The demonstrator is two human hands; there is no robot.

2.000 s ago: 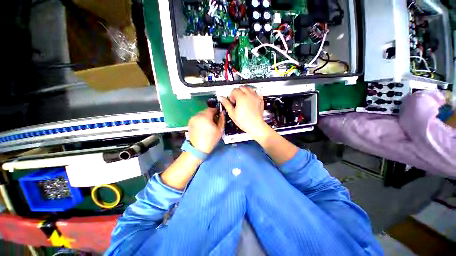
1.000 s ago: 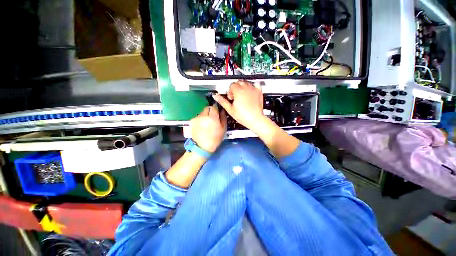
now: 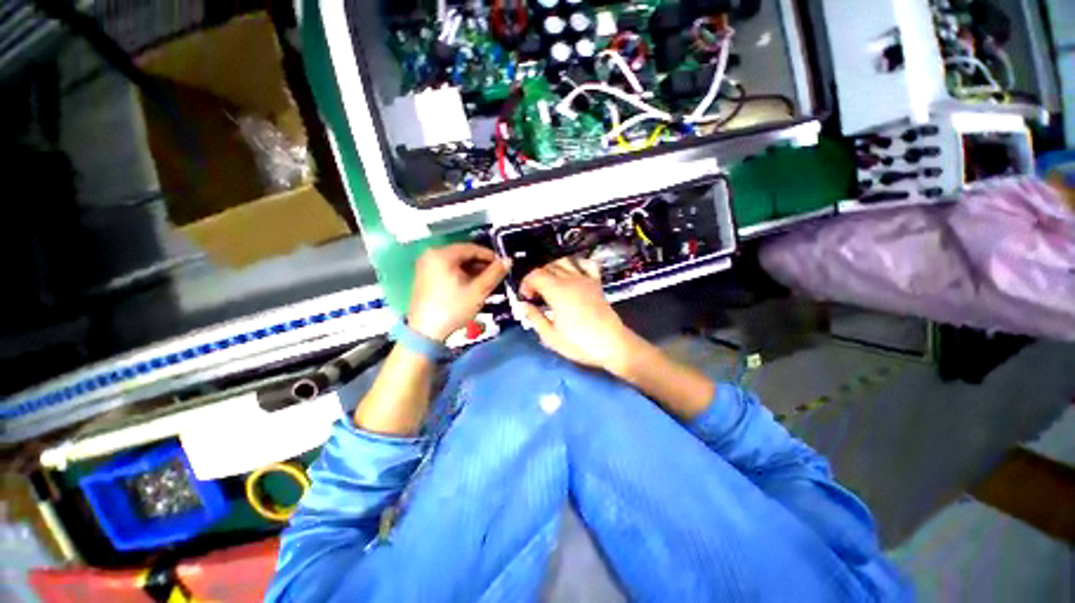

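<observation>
The white wiring box point(image 3: 721, 224) sits on the near side of the large inverter housing point(image 3: 413, 220), with dark parts and wires inside and a thin black line around its rim. My left hand point(image 3: 450, 289) is at the box's left end, thumb and fingertips pinched together at its upper left corner. My right hand point(image 3: 574, 316) is at the near left part of the rim, fingers bent over the edge. What the fingertips touch is too small to tell, perhaps the black rim line.
An open cardboard box point(image 3: 265, 224) with clear plastic lies upper left. A blue screw bin point(image 3: 106, 507), a yellow tape roll point(image 3: 252, 499) and dark tubes point(image 3: 309, 386) are lower left. A person's pink sleeve point(image 3: 908, 253) and another unit point(image 3: 872, 71) are at right.
My left hand has moved from below the box's left end up to its corner. My right hand has come down from the box's far edge to its near edge. The whole view has tilted.
</observation>
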